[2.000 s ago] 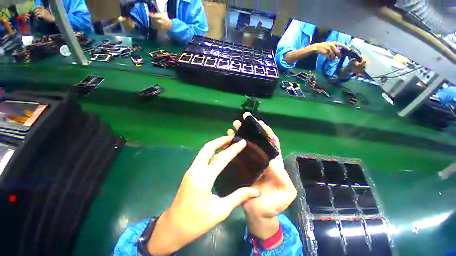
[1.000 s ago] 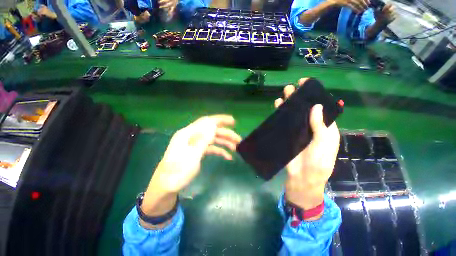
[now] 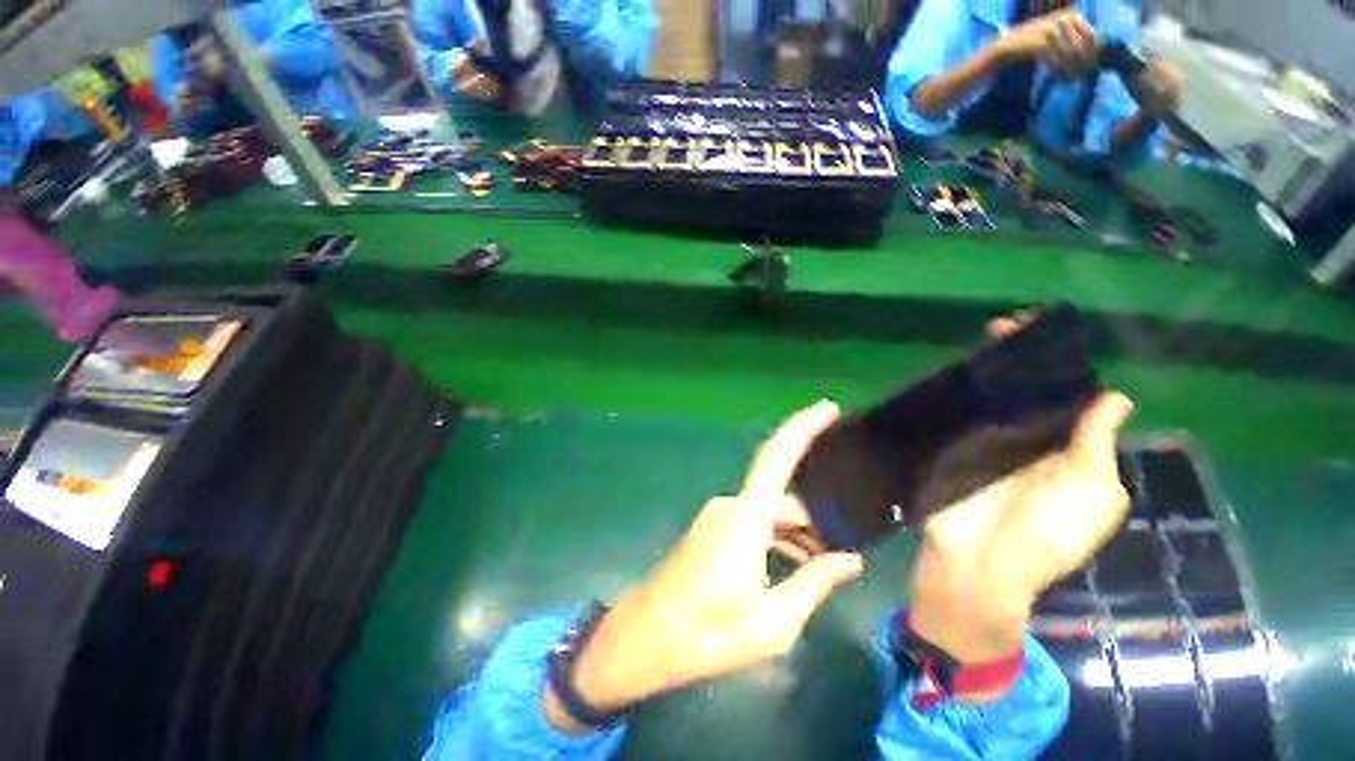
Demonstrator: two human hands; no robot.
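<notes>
A black phone panel (image 3: 959,431) is held tilted above the green bench mat. My right hand (image 3: 1018,543) grips its right end from below, with the thumb at the right edge and fingertips showing at the far edge. My left hand (image 3: 728,572) has its thumb and fingers at the panel's left end; the fingers underneath are partly hidden. I wear a black band on the left wrist and a red one on the right.
Stacked black foam trays (image 3: 283,520) stand at left, holding display modules (image 3: 89,476). A clear blister tray (image 3: 1226,572) of black panels lies at right. Beyond the green conveyor (image 3: 595,342) are a black partitioned tray (image 3: 736,201), small parts and blue-smocked people. A pink sleeve (image 3: 52,275) shows at left.
My left hand has moved right and now meets the panel's left end. My right hand and the panel have shifted right, and the panel lies flatter across the view. The pink sleeve shows more.
</notes>
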